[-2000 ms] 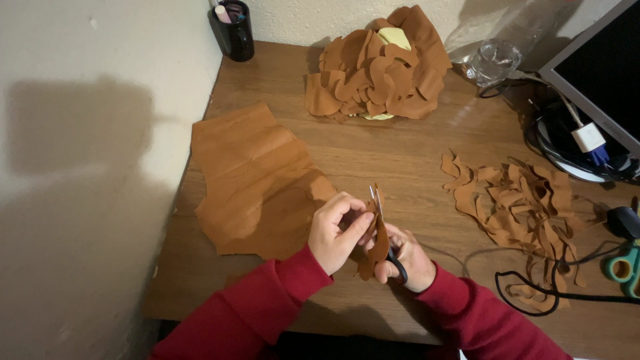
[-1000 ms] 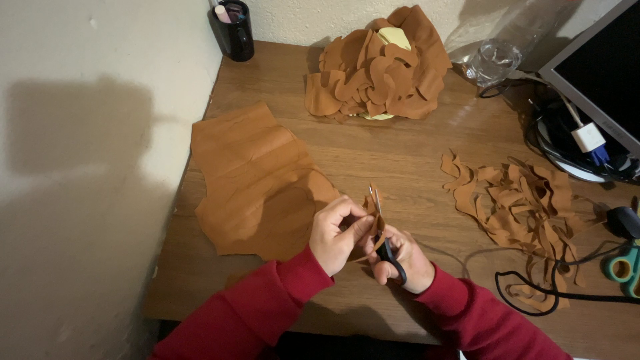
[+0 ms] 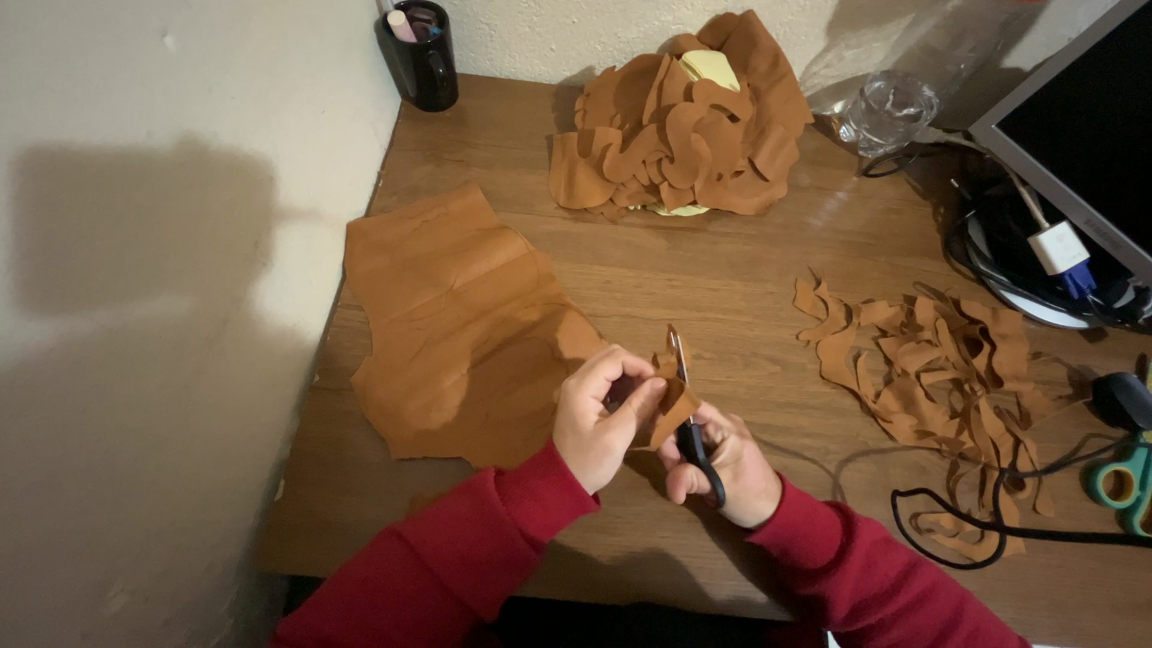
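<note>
My left hand (image 3: 605,418) pinches a small brown leather-like piece (image 3: 675,416) between thumb and fingers. In my right hand (image 3: 727,463) are black-handled scissors (image 3: 694,450), their blades pointing up and away from me, with the small piece against them. How far the blades are apart cannot be told. To the left lies a large sheet (image 3: 441,315) of the same brown material, its right edge running behind my left hand. Beyond my hands is a heap of cut brown pieces (image 3: 684,153) with some pale yellow material among them.
Thin brown offcuts (image 3: 936,360) are strewn at the right, beside a black cord (image 3: 1062,536) and green-handled scissors (image 3: 1116,486). A black mug (image 3: 427,67) with pens, a clear glass (image 3: 886,112) and a monitor (image 3: 1080,126) with cables stand at the back. A wall borders the left.
The small piece has turned between my left fingers and the scissors. Both hands have stayed in nearly the same place; the heap, sheet and offcuts have not moved.
</note>
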